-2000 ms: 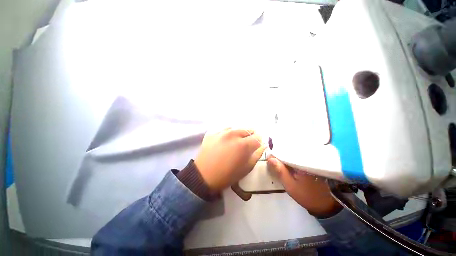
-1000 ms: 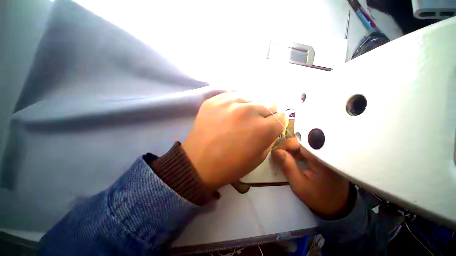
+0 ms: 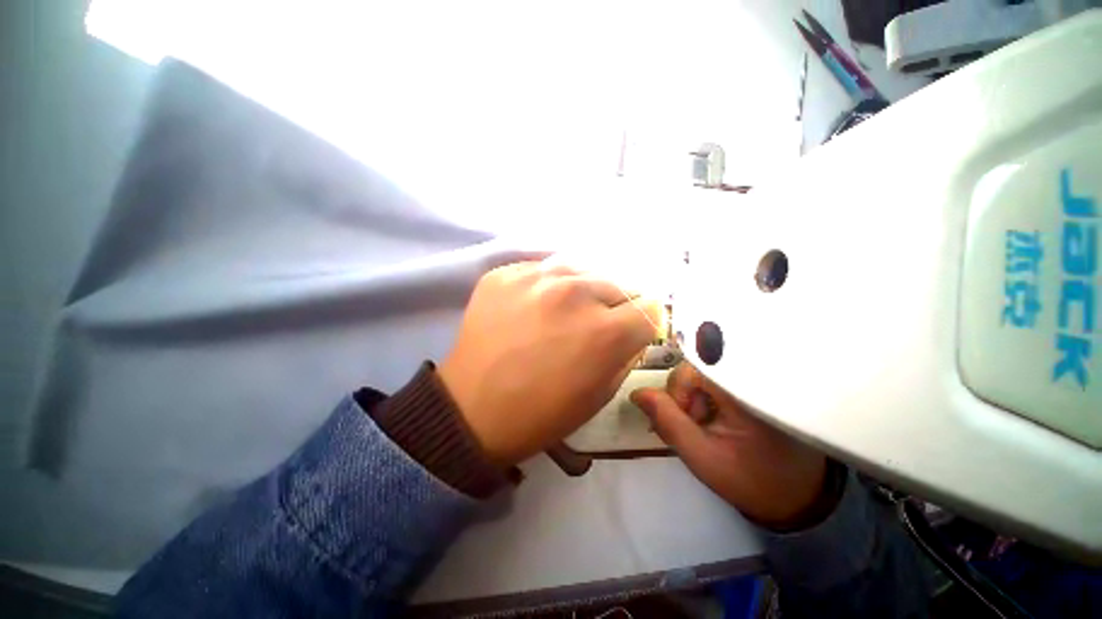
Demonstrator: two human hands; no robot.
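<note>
A light grey fabric piece (image 3: pixel 278 230) lies left of the needle area, with a long fold running to my left hand. My left hand (image 3: pixel 544 351) is closed on the fabric's right end beside the presser foot (image 3: pixel 661 356); its fingertips are washed out by the lamp. My right hand (image 3: pixel 737 447) is at the front of the foot, under the machine head, fingers bent, thumb near the plate; whether it holds anything cannot be told. A thin thread shows over my left fingers. The white sewing machine head (image 3: pixel 894 278) covers the right side.
Snips with dark points and a pink-red part (image 3: pixel 836 58) lie behind the machine head. A small metal piece (image 3: pixel 708 165) stands behind the needle area. The table's front edge (image 3: pixel 580 595) has a dark strip. Cables hang at the lower right.
The view has swung towards the machine head, and its lettering now shows. My left hand stays by the foot. My right thumb and fingers sit slightly lower, away from the needle area.
</note>
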